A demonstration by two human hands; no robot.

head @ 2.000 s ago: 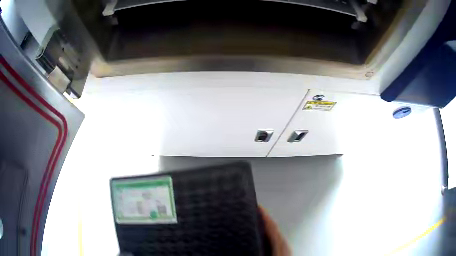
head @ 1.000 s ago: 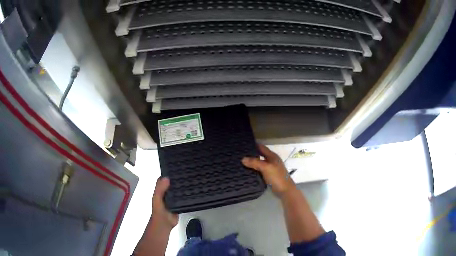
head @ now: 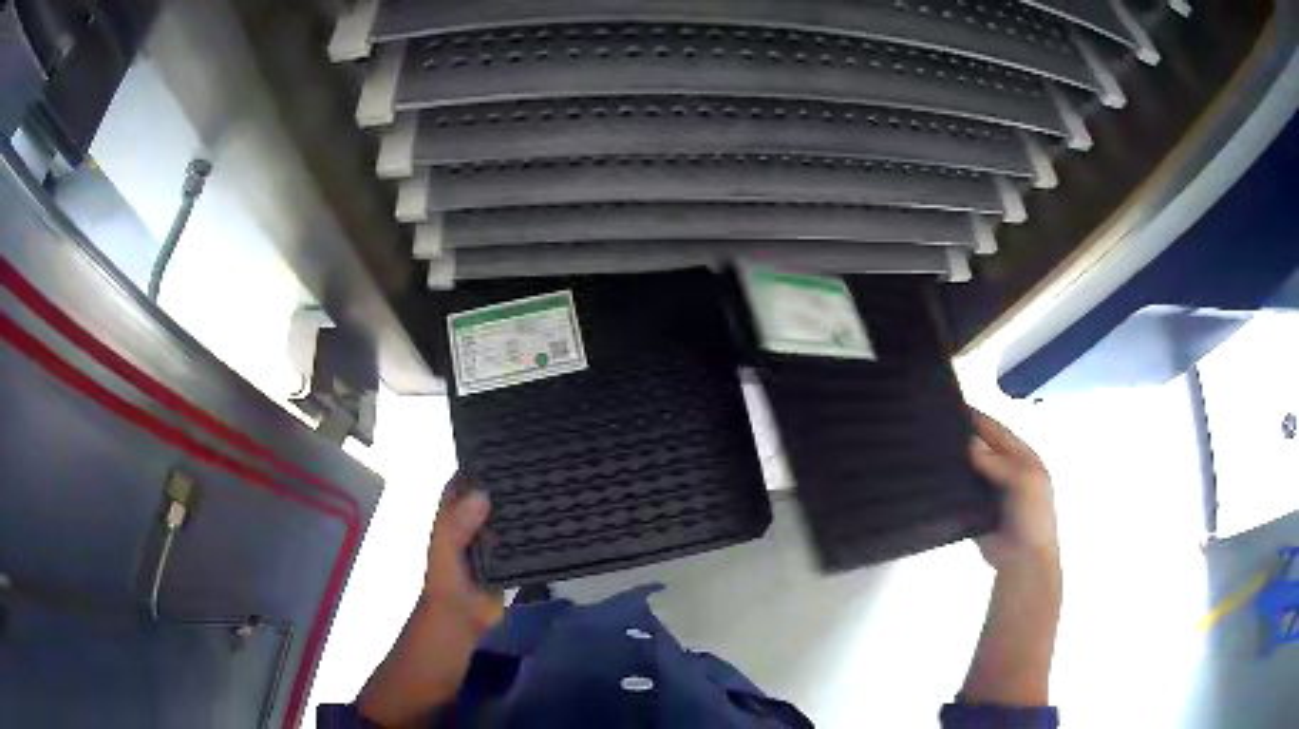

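My left hand holds a black tray by its lower left edge. A white and green label lies on its upper left corner. My right hand holds a second black tray by its right edge; this tray is tilted and slightly blurred, with a similar label on top. The two trays are side by side, close together at the top and with a gap lower down. Their far edges are at the lowest shelf's front. No silver parts show on them.
Grey perforated shelves are stacked in the chamber ahead. The thick door with red seal lines and brass-fitted tubing stands at left. A dark blue panel is at right. My dark blue workwear shows at the bottom.
The single stack between my hands is now two separate trays. My right hand has moved right with one, showing its label. The left tray has stayed nearly in place.
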